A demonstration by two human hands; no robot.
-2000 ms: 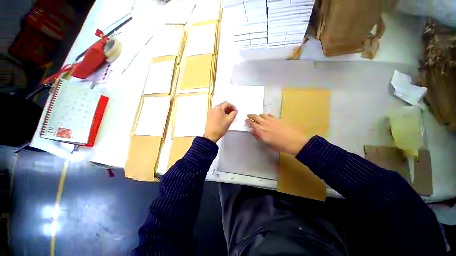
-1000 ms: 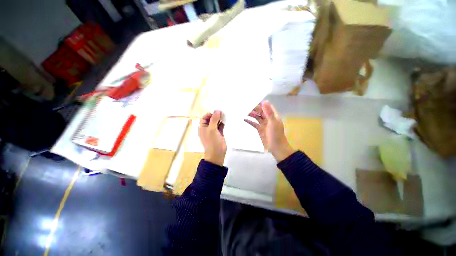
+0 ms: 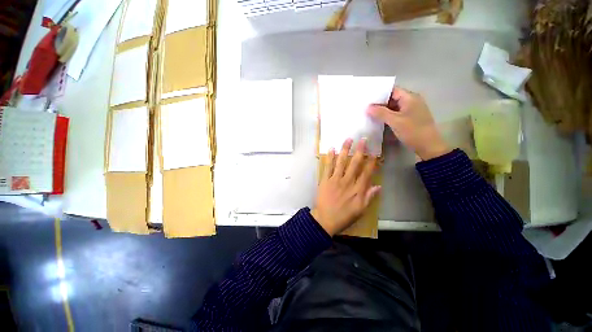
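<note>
A white pad [image 3: 347, 107] lies on the upper half of a tan kraft cover [image 3: 363, 220] on the grey mat [image 3: 415, 58]. My left hand [image 3: 347, 188] is spread flat across the pad's lower edge and the cover below. My right hand [image 3: 412, 123] pinches the pad's upper right edge, which looks slightly raised, between thumb and fingers. Another white pad [image 3: 267, 115] lies on the mat to the left. The pale yellow glue bottle [image 3: 496, 135] lies at the right, its nozzle not clearly visible.
Two columns of overlapping covered pads [image 3: 185, 130] lie at left, beside a desk calendar [image 3: 29, 150] and a red tool [image 3: 42, 61]. A crumpled paper [image 3: 503, 70] and brown paper bundle [image 3: 561, 71] are at right. Scrap cardboard [image 3: 517, 191] lies by the bottle.
The view has shifted. My hands have moved onto the kraft cover, and a white pad now lies on it. My left hand has flattened; my right hand has taken hold of the pad's edge.
</note>
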